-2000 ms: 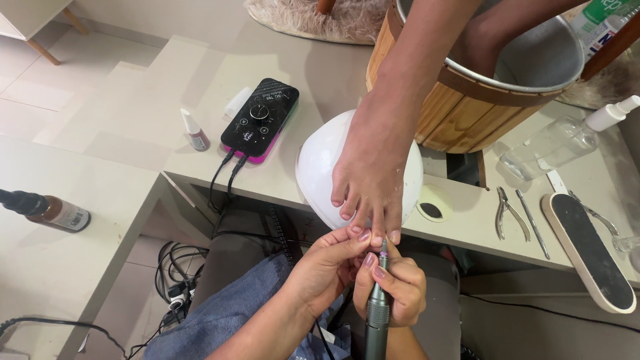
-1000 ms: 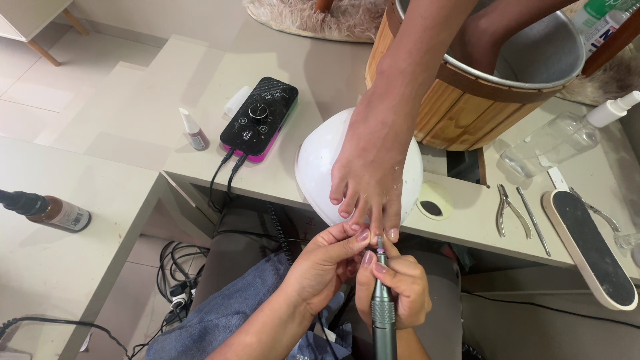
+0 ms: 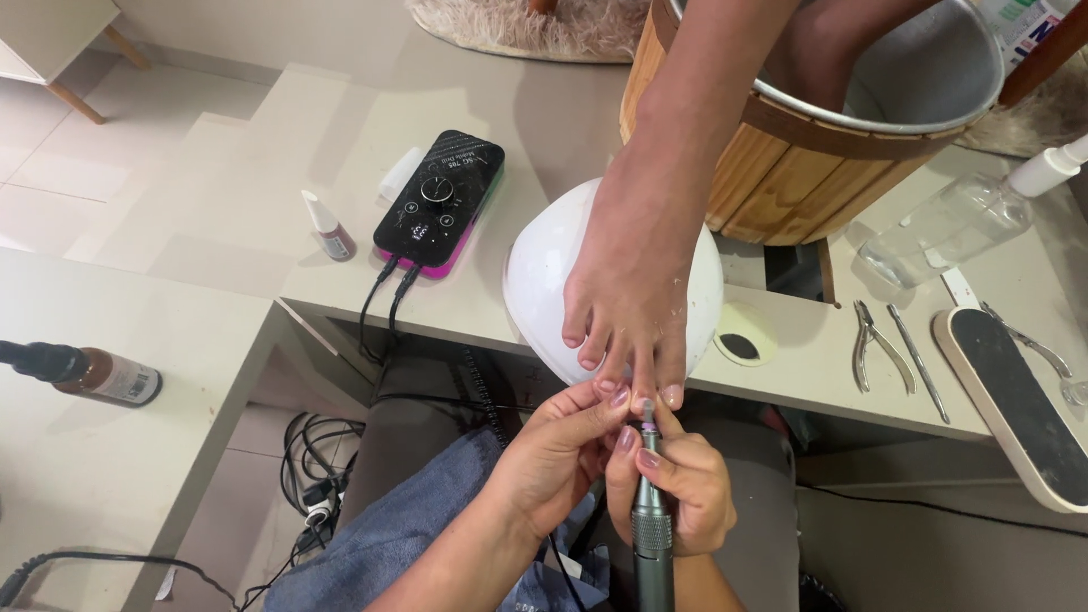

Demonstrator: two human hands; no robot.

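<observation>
A person's bare foot (image 3: pixel 642 246) rests on a white rounded footrest (image 3: pixel 544 263). My right hand (image 3: pixel 684 489) grips an electric nail drill handpiece (image 3: pixel 653 527), its bit against the nail of the second toe, beside the big toe. From the left, my left hand (image 3: pixel 565 446) pinches the toes with thumb and fingers; some of its fingertips are hidden. Back left of the footrest lies the black and pink drill control unit (image 3: pixel 442 200), with two cables plugged in. Small debris flecks the foot.
Right: cuticle nippers (image 3: pixel 865 340), metal pusher (image 3: pixel 918 361), foot file (image 3: pixel 1011 408), clear spray bottle (image 3: pixel 952 229). Behind stands a wood-clad bucket (image 3: pixel 799 178) holding the other foot. Left: small nail bottle (image 3: pixel 330 229), brown dropper bottle (image 3: pixel 115 374), tangled cables (image 3: pixel 314 476). A blue towel (image 3: pixel 408 518) lies below.
The drill handpiece has swung from a slight tilt to more upright, then tilted slightly the other way, its bit staying at the toes. The foot has hardly moved.
</observation>
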